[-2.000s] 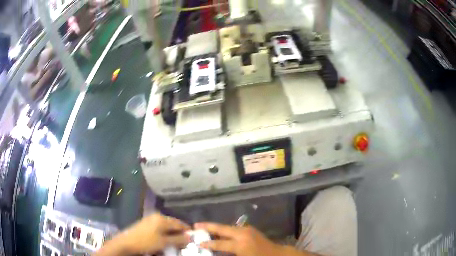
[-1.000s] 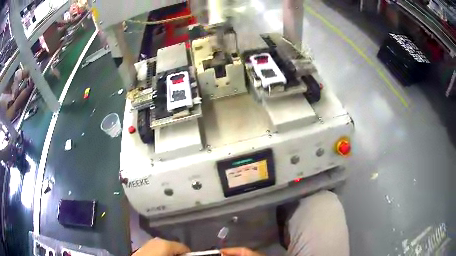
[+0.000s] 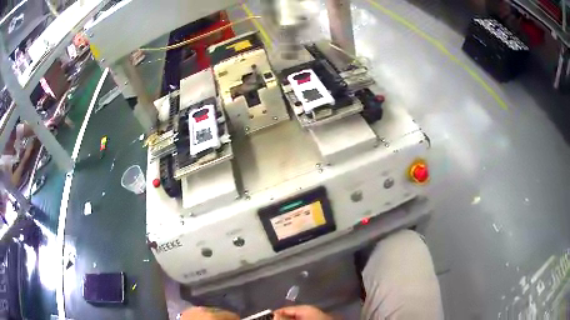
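My left hand (image 3: 209,313) and my right hand (image 3: 303,312) are at the bottom edge, partly cut off. Between them they hold a white-edged phone housing (image 3: 258,314), of which only a strip shows. One white housing (image 3: 204,130) lies in the black left fixture (image 3: 184,145) of the off-white machine. Another white housing (image 3: 310,92) lies in the right fixture (image 3: 350,100). The touchscreen (image 3: 297,219) on the machine front is lit.
The machine head (image 3: 289,31) stands behind the stations. A red emergency stop (image 3: 419,172) is at the front right. A clear cup (image 3: 133,179) and a dark smartphone (image 3: 104,287) lie on the green bench at left. The wearer's knee (image 3: 402,275) is below the machine.
The view has shifted. Earlier my hands were together over something white; now they are lower and hold a housing edge between them. The machine head has moved right, off the cream centre block.
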